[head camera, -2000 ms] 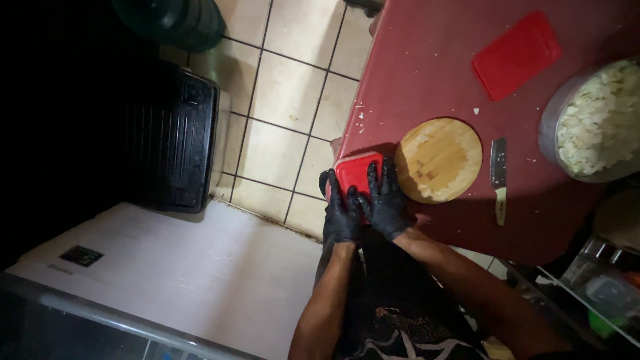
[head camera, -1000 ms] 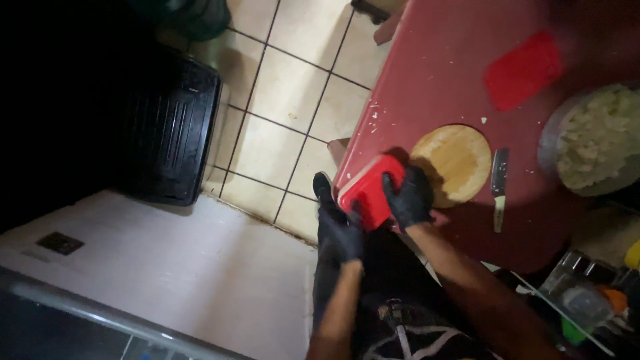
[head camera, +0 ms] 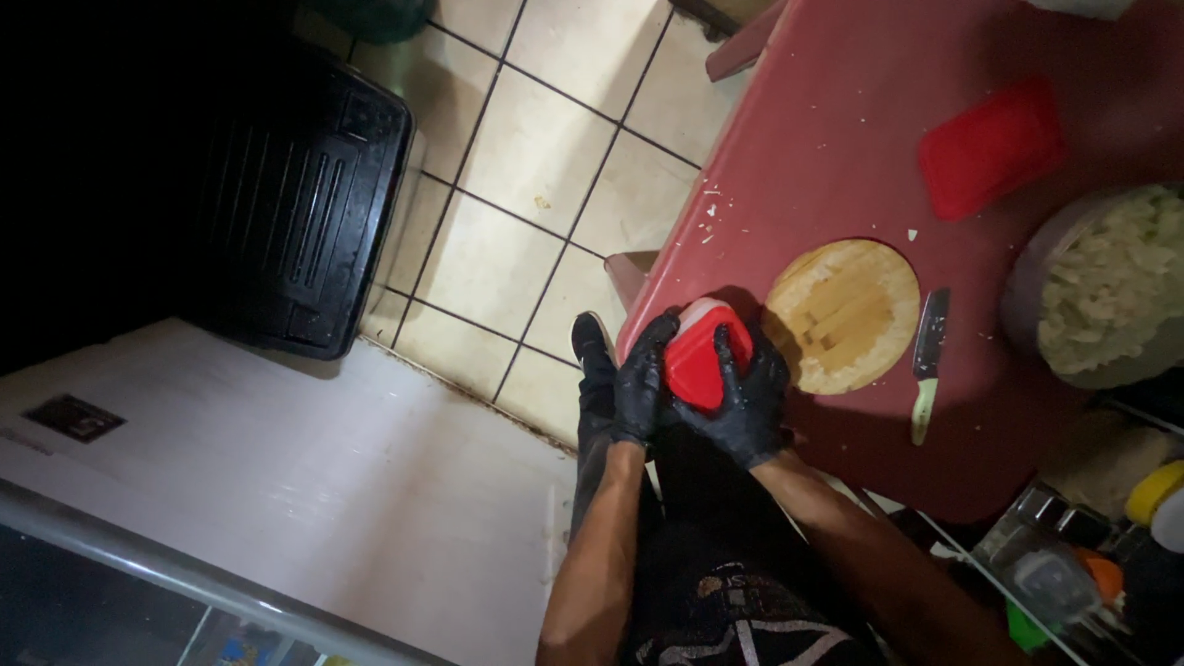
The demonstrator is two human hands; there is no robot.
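Both hands wear black gloves and grip a container with a red lid at the near left edge of the red table. My left hand is on its left side. My right hand holds its right side, with fingers over the lid. Just right of it lies a round wooden cutting board. A kitchen knife with a pale handle rests beside the board. Farther right, a large bowl holds chopped pale pieces, possibly onion. Another red lid or container lies on the far part of the table.
The red table carries small white scraps near its left edge. Left of it are a tiled floor, a black ridged plastic lid and a white appliance surface. Assorted containers stand at lower right.
The container sat level under both hands at first; it was then lifted and tilted, and now its orientation in my hands differs. The board and knife have stayed on the table.
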